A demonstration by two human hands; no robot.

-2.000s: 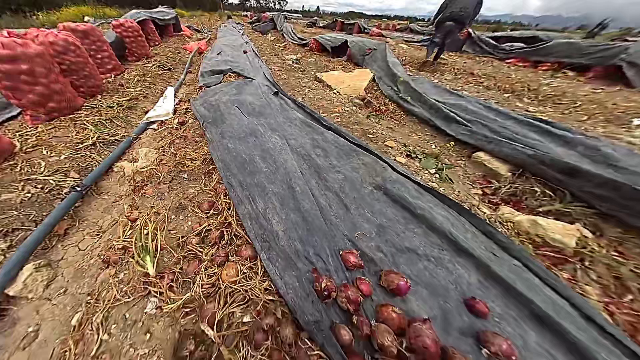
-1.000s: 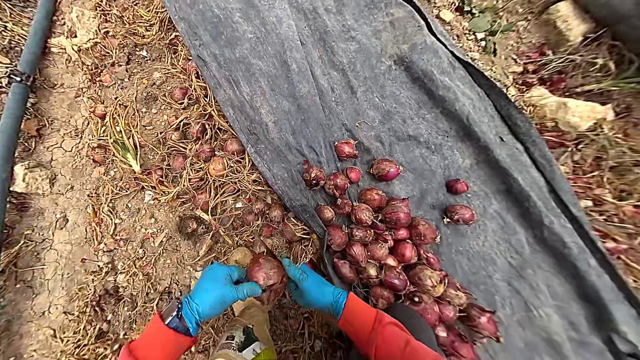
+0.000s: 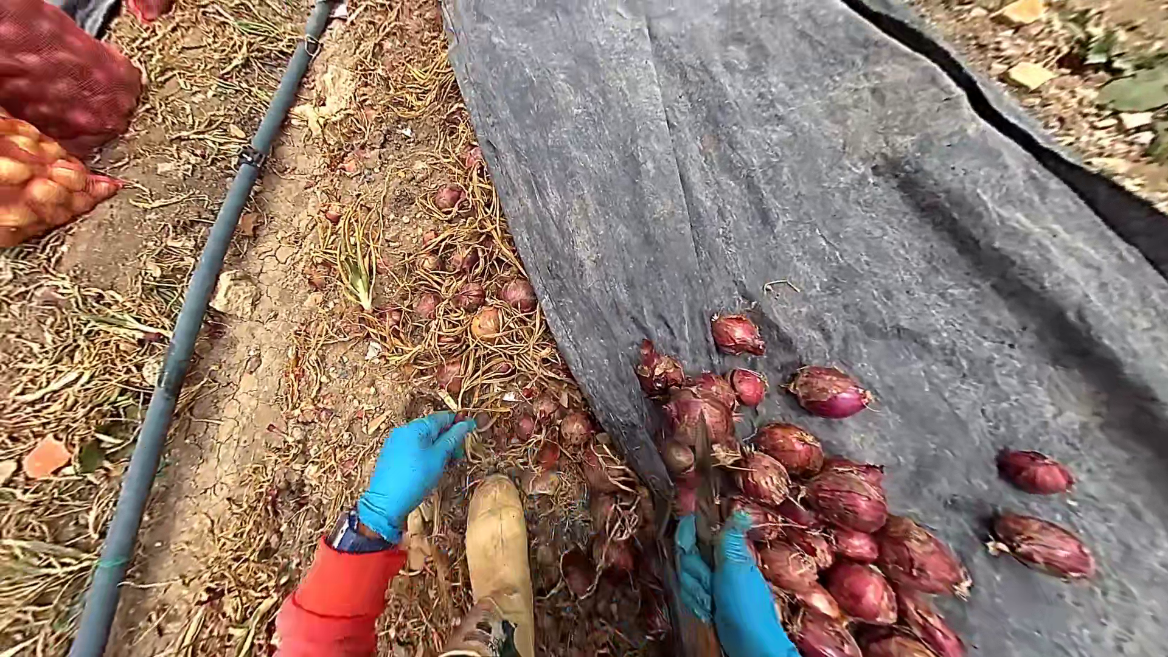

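My left hand (image 3: 415,470), in a blue glove, is over dry stalks and soil with its thumb and fingers close together; a thin dry strand shows at the fingertips, and whether it is held is unclear. My right hand (image 3: 735,584), also gloved in blue, is closed around a knife (image 3: 704,484) whose blade points away from me, at the left edge of a pile of red onions (image 3: 849,497). The pile lies on a dark grey fabric sheet (image 3: 821,219). More onions (image 3: 518,295) lie among dry stalks on the ground left of the sheet.
A grey-blue hose (image 3: 196,292) runs along the left. Red mesh sacks (image 3: 68,78) and a mesh bag of lighter onions (image 3: 41,182) are at the upper left. My boot (image 3: 499,538) stands between my hands. Stones (image 3: 1031,75) lie beyond the sheet at upper right.
A second ago both hands were together at an onion; now they are apart, with no onion in them. My right hand has moved right, beside the pile, and the knife now shows.
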